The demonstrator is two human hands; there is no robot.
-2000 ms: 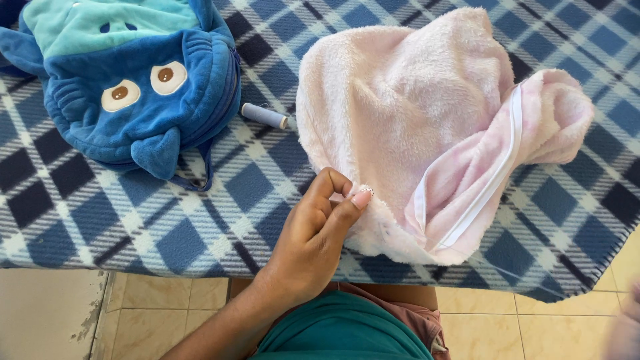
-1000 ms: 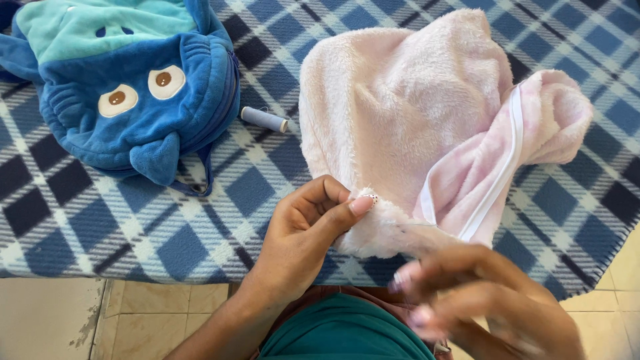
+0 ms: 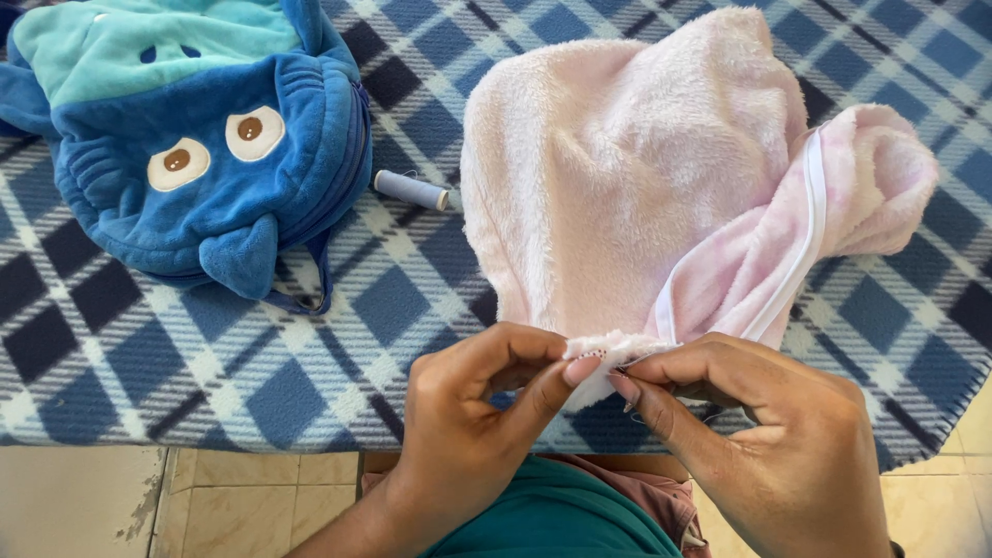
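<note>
A pale pink plush garment (image 3: 620, 170) with white trim lies on the plaid cloth. My left hand (image 3: 488, 395) pinches its lower edge between thumb and forefinger. Close beside it, my right hand (image 3: 752, 418) has thumb and forefinger pressed together at the same edge, with fine thread around the fingertips. Whatever small thing sits inside that pinch, perhaps a needle, is too hidden to tell. A spool of light blue-grey thread (image 3: 411, 191) rests on its side left of the garment.
At the upper left lies a blue plush backpack (image 3: 201, 170) with embroidered eyes, a zipper and a strap. The blue plaid fleece cloth (image 3: 372, 310) covers the table, its near edge just under my wrists. Tiled floor (image 3: 240, 496) shows below.
My right hand came in from the lower right and now meets the garment's edge beside my left hand. The left hand has kept its pinch on the fabric.
</note>
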